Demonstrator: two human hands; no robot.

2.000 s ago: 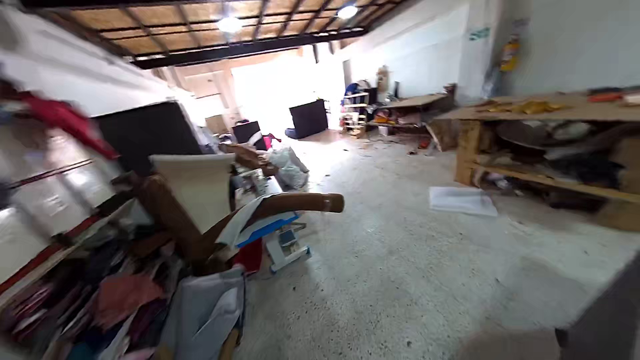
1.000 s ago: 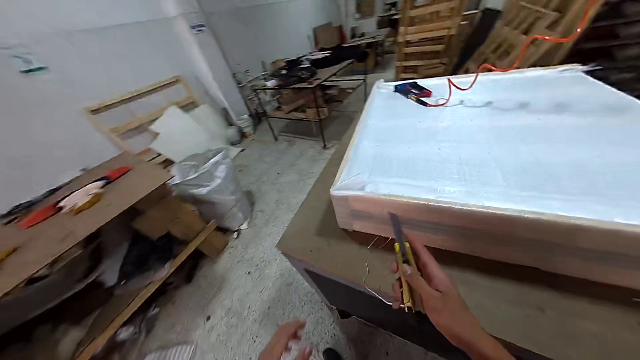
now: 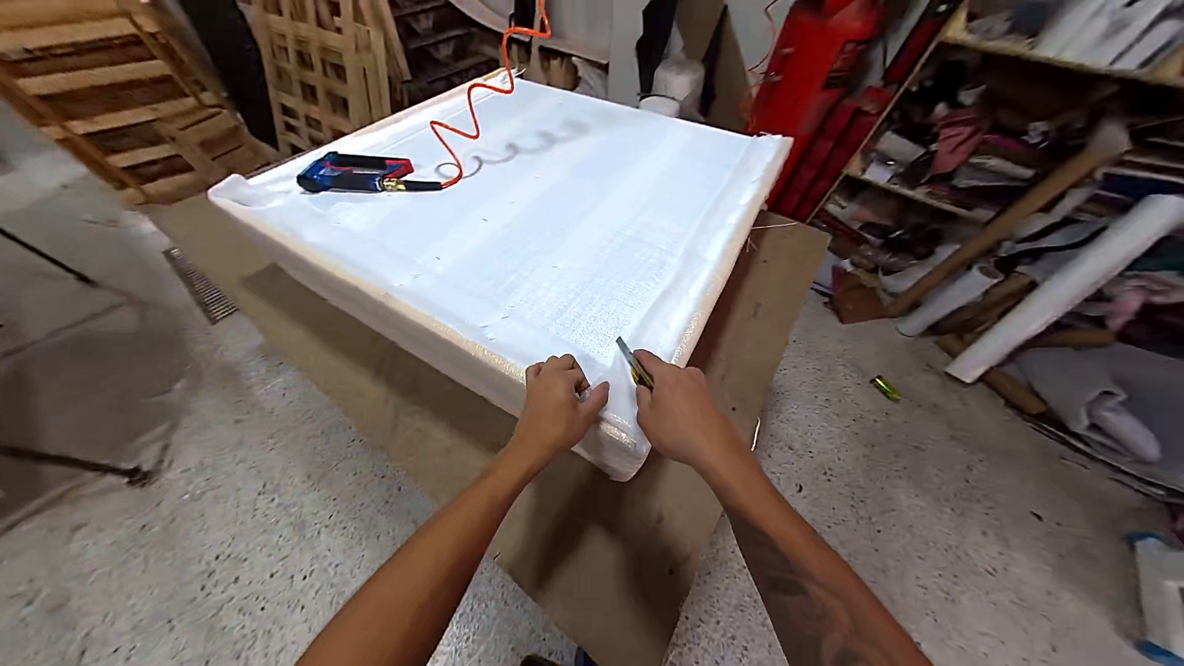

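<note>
A fabric-covered rectangular frame (image 3: 555, 231), with white cloth on top, lies on a brown worktable (image 3: 388, 407). At its near corner my left hand (image 3: 562, 398) pinches the white cloth by the edge. Just right of it my right hand (image 3: 680, 407) grips a yellow utility knife (image 3: 635, 363), its blade pointing up and left over the cloth; most of the handle is hidden in the fist. A blue and black pneumatic staple gun (image 3: 354, 173) rests on the far left part of the cloth, joined to an orange coiled air hose (image 3: 474, 111).
Wooden frames (image 3: 324, 74) and pallets (image 3: 102, 83) stand behind on the left. A red cylinder (image 3: 819, 83) is beyond the far right corner. Shelves of fabric scraps (image 3: 999, 139) and rolls (image 3: 1078, 282) line the right. A small green item (image 3: 885, 388) lies on the floor.
The view has swung far across the room to the covered frame. My left hand, low and away from the frame a second ago, now holds its cloth; the knife has moved onto the corner.
</note>
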